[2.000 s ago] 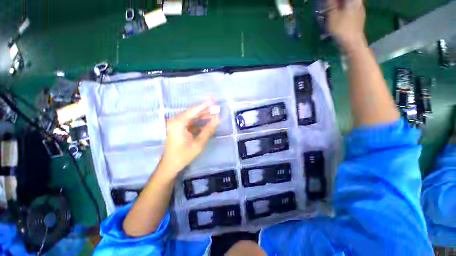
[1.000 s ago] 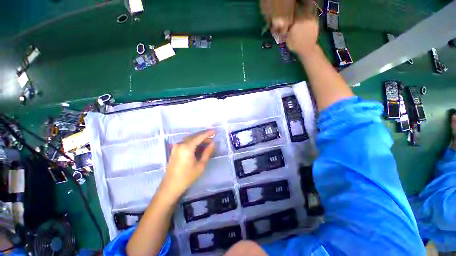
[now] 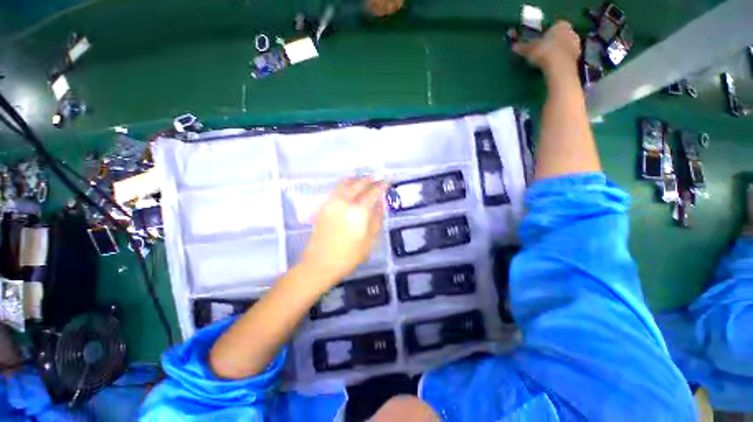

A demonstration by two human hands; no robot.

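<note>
The white compartment tray (image 3: 221, 166) lies in front of me, with several black front shells in it. My left hand (image 3: 345, 227) is over the tray's middle, fingertips at the left end of the upper shell (image 3: 428, 191); whether they hold a small part cannot be told. My right hand (image 3: 557, 48) is stretched to the far bench, fingers bent down beside a board assembly with a white block (image 3: 532, 16). Its fingertips are small and blurred, so a grip cannot be made out.
Board assemblies lie on the green bench at far centre (image 3: 268, 63), beyond my right hand (image 3: 609, 25) and at right (image 3: 652, 152). Loose parts and cables lie left of the tray. A cooling fan (image 3: 87, 350) stands lower left. A pale bar (image 3: 660, 70) crosses upper right. Blue sleeves show at right (image 3: 731, 288).
My left hand has moved right to the upper shell, its fingers closer together. My right hand has moved right along the far bench. The other hand beside it has gone from there. The view has shifted.
</note>
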